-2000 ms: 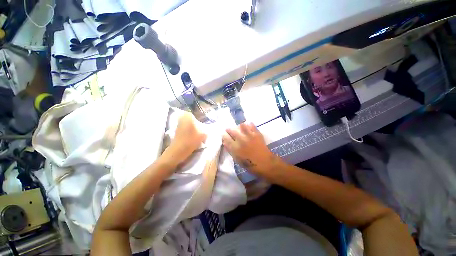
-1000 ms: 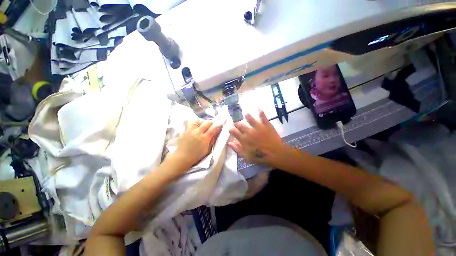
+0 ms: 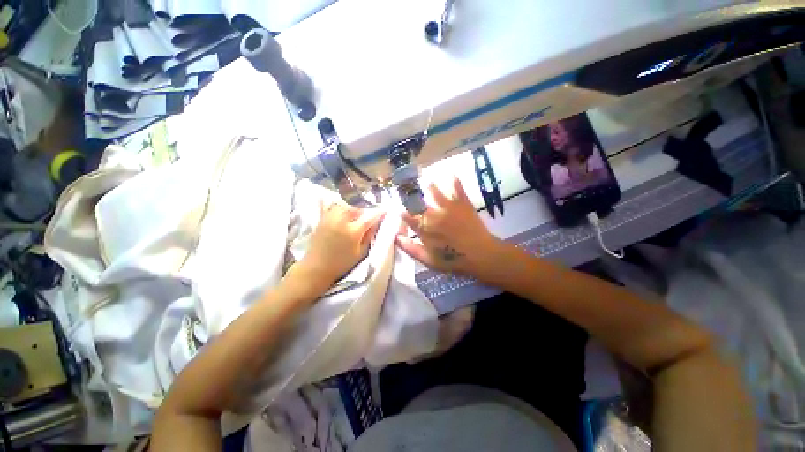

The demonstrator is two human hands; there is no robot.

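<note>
A large white to cream cloth (image 3: 238, 256) is heaped left of the needle and hangs over the table's front edge. Its edge lies at the presser foot (image 3: 375, 192) of the white sewing machine (image 3: 494, 62), under a bright lamp. My left hand (image 3: 344, 238) grips a fold of the cloth just in front of the presser foot. My right hand (image 3: 446, 231) is right of the needle, fingers spread, its thumb side touching the cloth's edge. Glare hides the exact stitching spot.
Thread snips (image 3: 487, 184) lie right of the needle, then a lit smartphone (image 3: 574, 169) with a white cable and a black scrap (image 3: 700, 154). Cut parts (image 3: 146, 75) are stacked behind at left. Greyish cloth (image 3: 741, 282) lies at right.
My left fingers have drawn together on the cloth from lying flatter. My right hand has shifted slightly, its fingers still spread. The view has moved a little.
</note>
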